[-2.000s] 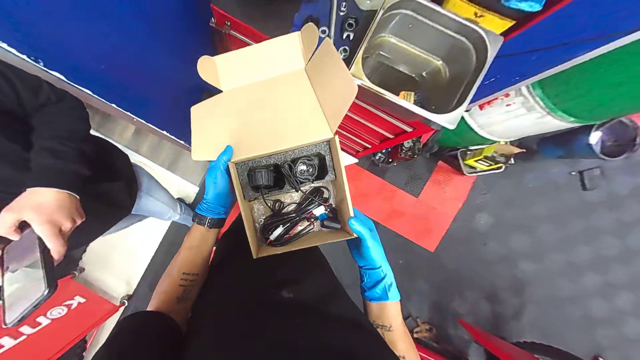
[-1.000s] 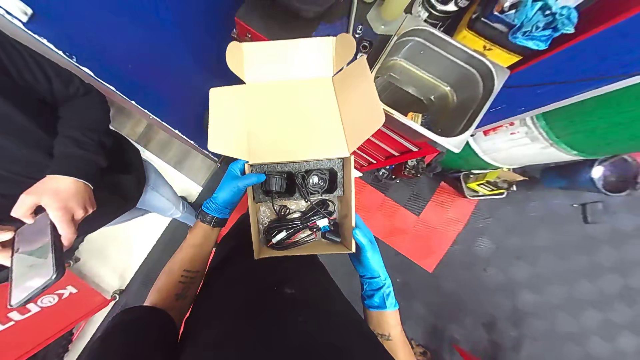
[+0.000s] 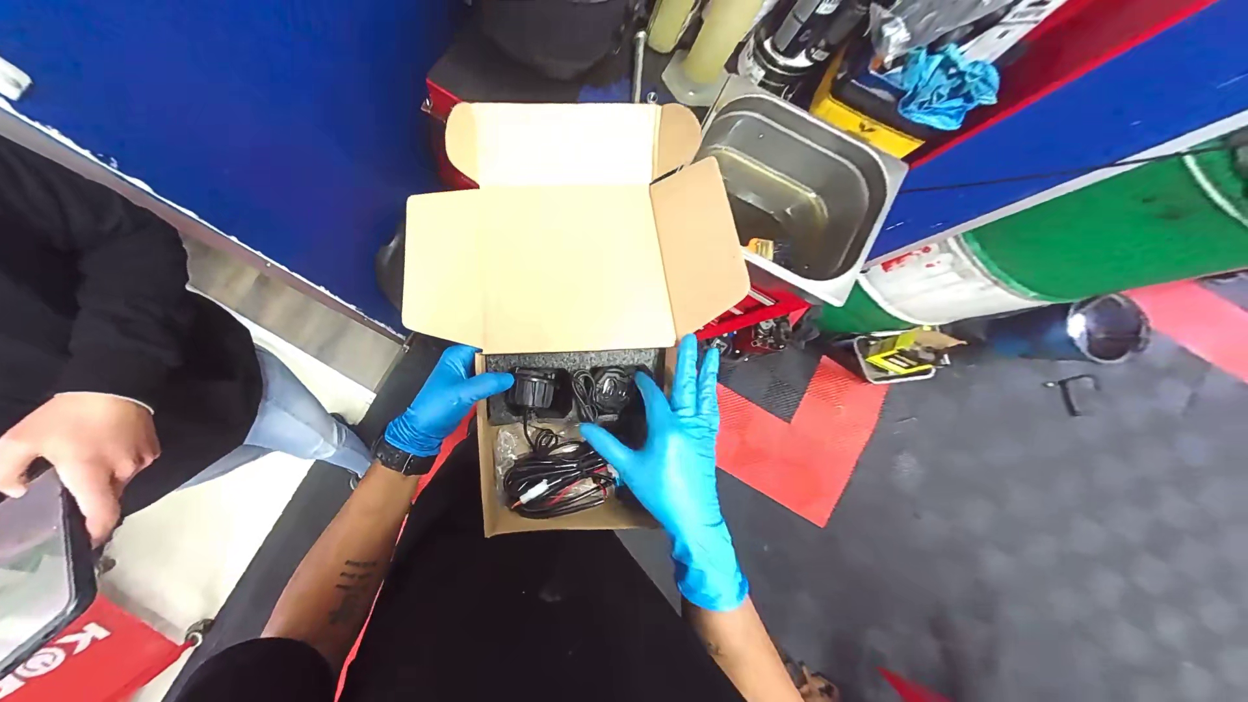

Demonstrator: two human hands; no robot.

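An opened cardboard box (image 3: pixel 565 268) lies in front of me with its lid folded back. Grey foam (image 3: pixel 499 402) at its far end holds two black round devices, one on the left (image 3: pixel 534 388) and one on the right (image 3: pixel 612 386). A coiled black cable bundle (image 3: pixel 556 483) with a white connector fills the near end, over clear plastic wrap. My left hand (image 3: pixel 444 400), in a blue glove, grips the box's left wall, its thumb at the left device. Over the right side of the box, my gloved right hand (image 3: pixel 673 458) has its fingers spread, close to the right device and cables.
Beyond the box are a metal pan (image 3: pixel 814 185) and a red tool chest (image 3: pixel 756 312). At the left a person (image 3: pixel 88 448) holds a phone (image 3: pixel 44 575). A green and white drum (image 3: pixel 1063 258) and a small tray (image 3: pixel 897 356) are on the right.
My right hand has moved from the box's outer right side to over its contents, fingers spread. My left hand still holds the left side.
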